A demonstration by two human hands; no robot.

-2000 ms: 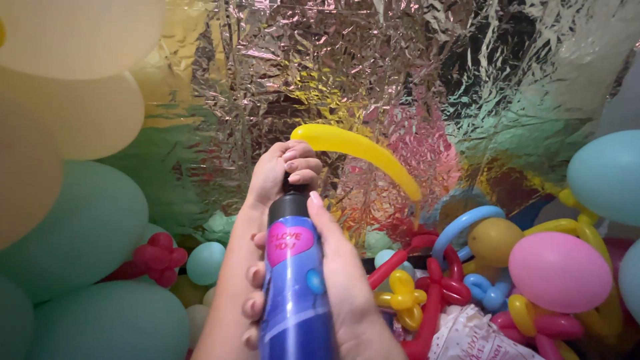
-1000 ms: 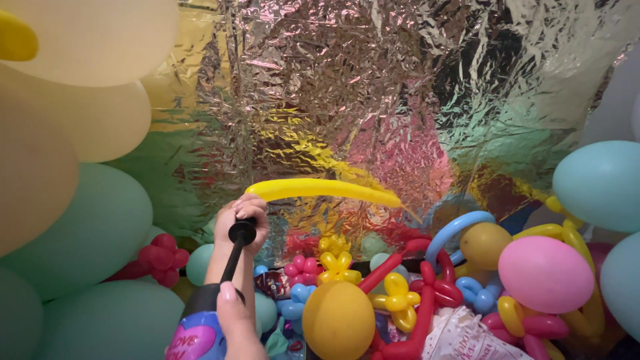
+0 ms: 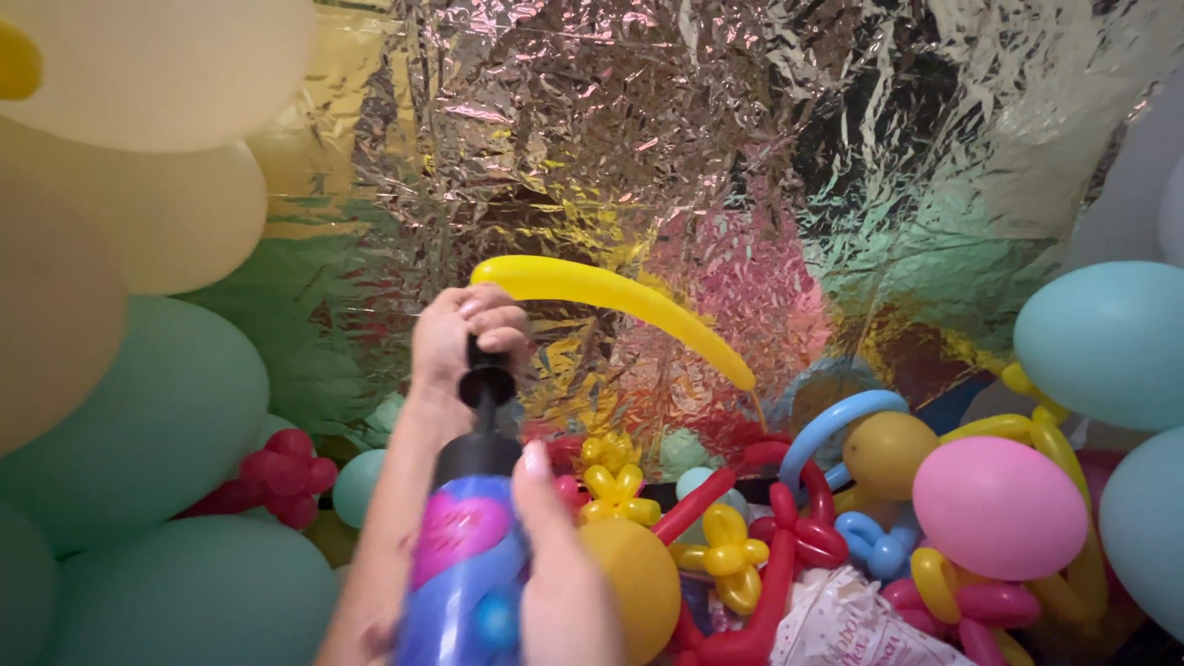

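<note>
My left hand (image 3: 476, 328) is closed around the black nozzle end of a balloon hand pump and the neck of a yellow modelling balloon (image 3: 610, 291). The balloon is partly inflated, curves out to the right and ends in a thin uninflated tip. Just below that hand, a short stretch of black rod shows between the pump's black collar and its blue body (image 3: 462, 564), which has a pink printed patch. My right hand (image 3: 560, 564), blurred, grips the body from the right with its thumb along the side; its fingers are hidden.
Large cream (image 3: 157, 213) and green balloons (image 3: 157, 398) crowd the left. Crumpled reflective foil (image 3: 592, 120) hangs behind. Lower right are a red twisted balloon (image 3: 777, 573), yellow balloon flowers (image 3: 726, 555), a pink balloon (image 3: 999, 509), light blue balloons (image 3: 1101, 342) and a white printed bag (image 3: 856, 629).
One second ago the pump's rod was drawn out further; now the body is closer to my left hand. The yellow balloon, straighter then, now bends downward at its far end.
</note>
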